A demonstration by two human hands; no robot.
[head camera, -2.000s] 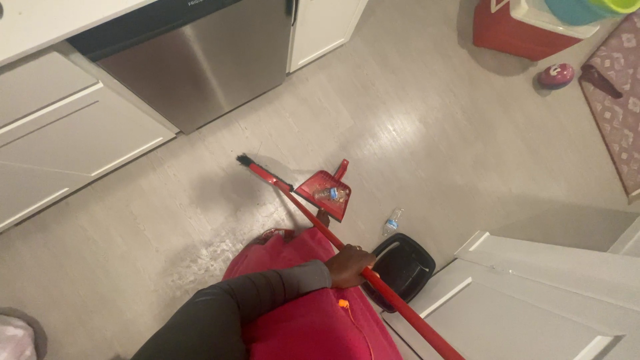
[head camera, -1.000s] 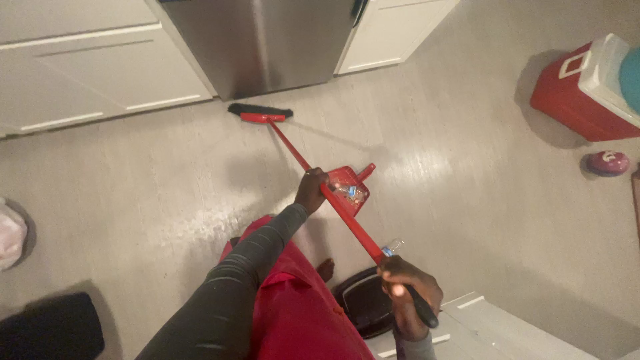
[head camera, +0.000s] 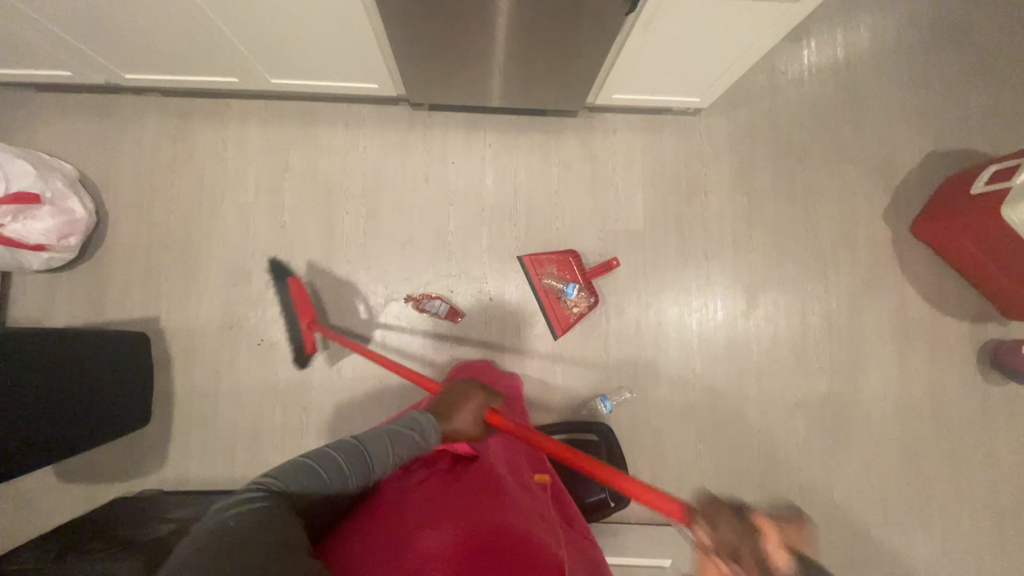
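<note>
My left hand (head camera: 466,410) is closed around the middle of the red handle of a broom (head camera: 376,360). Farther up the same handle, my right hand (head camera: 740,532) grips it near its end, blurred. The black-bristled broom head hangs at the left, seemingly just above the floor. Between it and a red dustpan (head camera: 564,276) lies a crumpled red wrapper (head camera: 434,307), with dark crumbs nearby. A clear plastic bottle and debris rest in the dustpan, whose handle points right. Another clear plastic bottle (head camera: 610,401) lies on the floor below the dustpan.
White cabinets (head camera: 320,48) flank a stainless steel appliance (head camera: 500,56) at the top. A white bag with red ties (head camera: 48,208) and a black bin (head camera: 76,396) stand left. A red cooler (head camera: 972,232) is at right. Near my body is a black container (head camera: 600,480).
The broom head has moved away from the cabinet base, back toward my body and left of the dustpan. The red wrapper now shows on the floor. The view has shifted.
</note>
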